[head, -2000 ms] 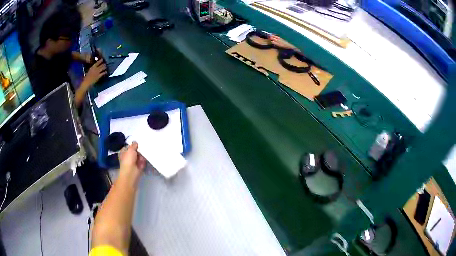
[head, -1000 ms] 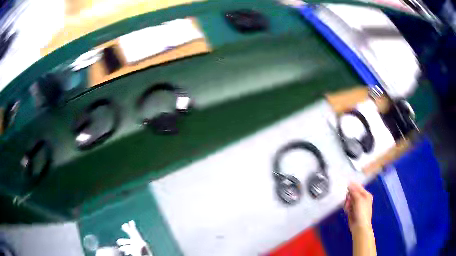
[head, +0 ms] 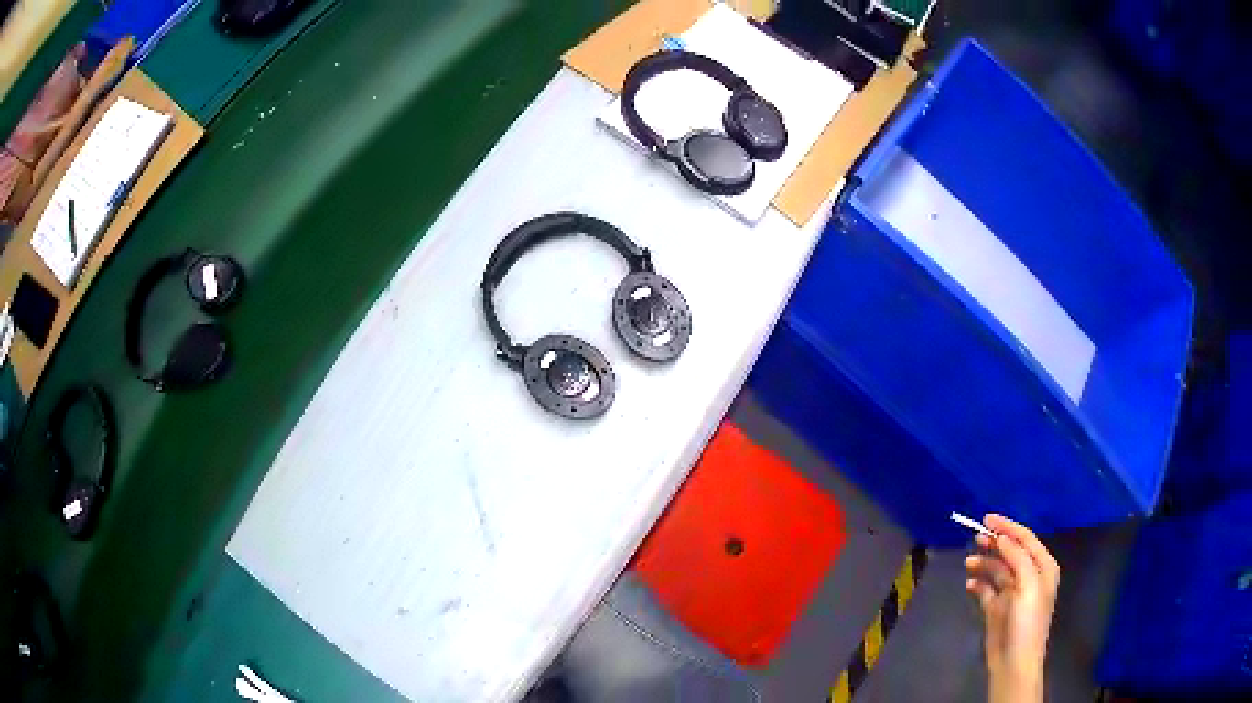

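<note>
My right hand (head: 1019, 588) is at the lower right, beyond the mat's edge and in front of the blue bin. Its fingertips pinch a small thin white strip (head: 974, 523). My left hand is not in view. Black headphones (head: 563, 227) lie on the pale mat (head: 412, 453), headband toward the upper left. Both ear cups show bare speaker plates with small white marks. My right hand is well away from them. A second black pair (head: 717, 161) lies on white record sheets (head: 813, 85) on a brown board at the top.
A large blue bin (head: 961, 330) with a pale sheet inside stands right of the mat. A red stool top (head: 748, 543) is below it. More headphones (head: 206, 330) lie on the green belt at left. A white glove or rag (head: 258, 685) is at the bottom edge.
The view has swung right, away from the blue tray and then closer over the mat. The right hand now shows below the bin, apart from the mat. The left hand has left view.
</note>
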